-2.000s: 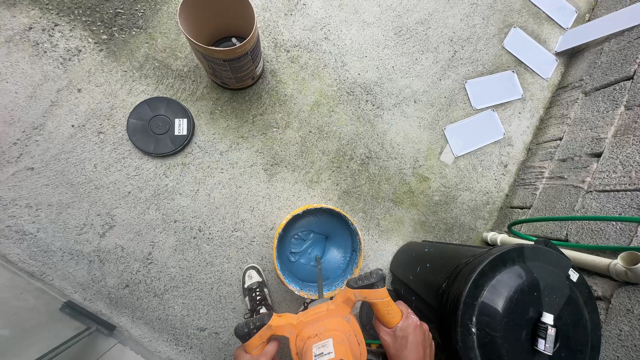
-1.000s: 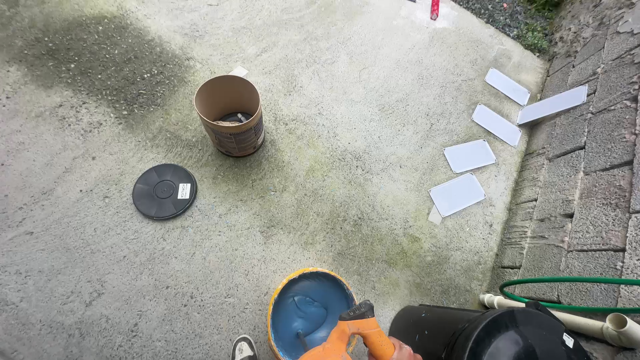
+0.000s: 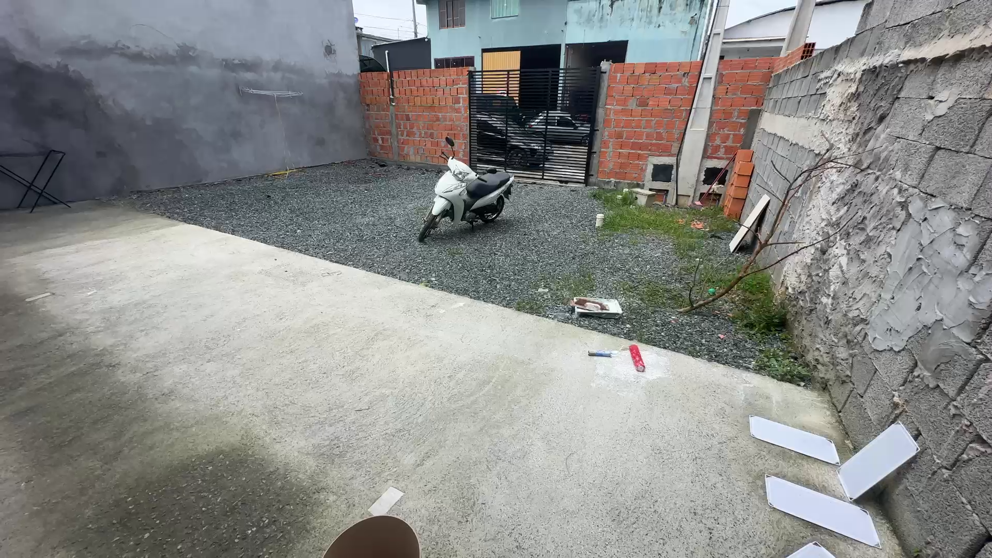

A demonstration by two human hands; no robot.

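Observation:
Neither of my hands shows in the head view now; the orange power mixer and the bucket of blue paint are also out of frame. At the bottom edge, only the upper part of a round cardboard drum [image 3: 374, 538] is visible. White rectangular panels [image 3: 821, 509] lie on the concrete at the lower right, and one more panel [image 3: 878, 460] leans against the block wall. Farther off on the concrete are a red paint roller [image 3: 637, 358] and a small blue-handled tool [image 3: 600, 353].
A paint tray [image 3: 596, 308] sits on the gravel beyond the concrete edge. Behind it stands a white motor scooter [image 3: 466, 191], before a black metal gate [image 3: 535, 124]. A concrete block wall [image 3: 922, 256] runs along the right, with a bare branch [image 3: 744, 275] near it.
The view has tilted up strongly toward the yard and gate. My hands, the orange mixer, the blue paint bucket, the black lid and the black barrel have left the frame.

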